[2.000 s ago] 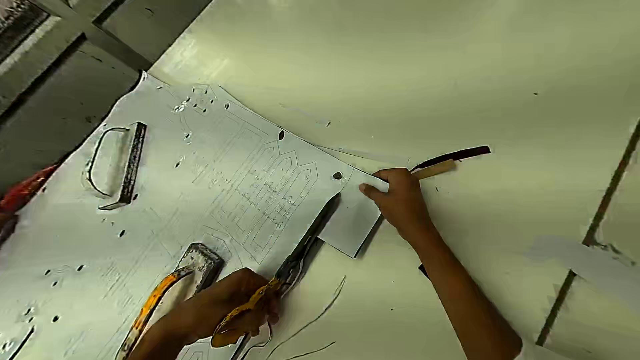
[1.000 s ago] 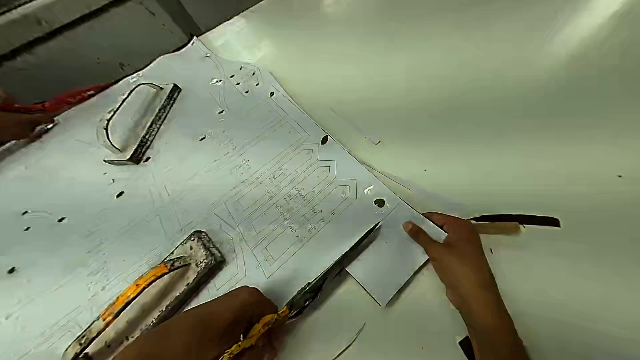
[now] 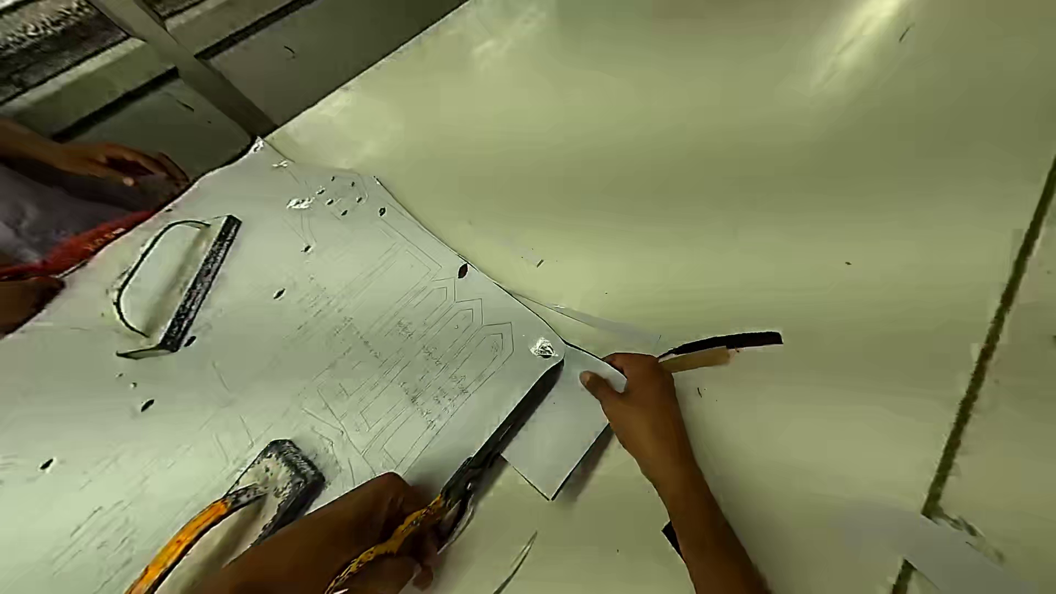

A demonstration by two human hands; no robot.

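Note:
A large white pattern sheet (image 3: 272, 363) bears thin pencil outlines and several small holes. From the lower left, my left hand (image 3: 388, 528) grips large scissors (image 3: 474, 474) with yellow-wrapped handles. Their dark blades lie along a cut between the sheet and a narrower end flap (image 3: 553, 437), the tips beside a hole near the sheet's corner. My right hand (image 3: 643, 396) pinches the flap's outer edge, thumb on top and fingers hidden beneath. Close to my left hand stands a metal weight (image 3: 285, 483) with an orange-wrapped handle (image 3: 186, 536).
Another metal weight (image 3: 198, 289) with a curved handle stands on the sheet. Another person's hand (image 3: 124, 165) is at the upper left edge, above red material (image 3: 91, 247). Dark and tan strips (image 3: 701, 360) lie right of my right hand on the pale table (image 3: 742, 206).
The scissor tips have moved up along the cut, closer to the hole near the corner. My right hand still holds the flap. Another person's hand now shows at the upper left edge.

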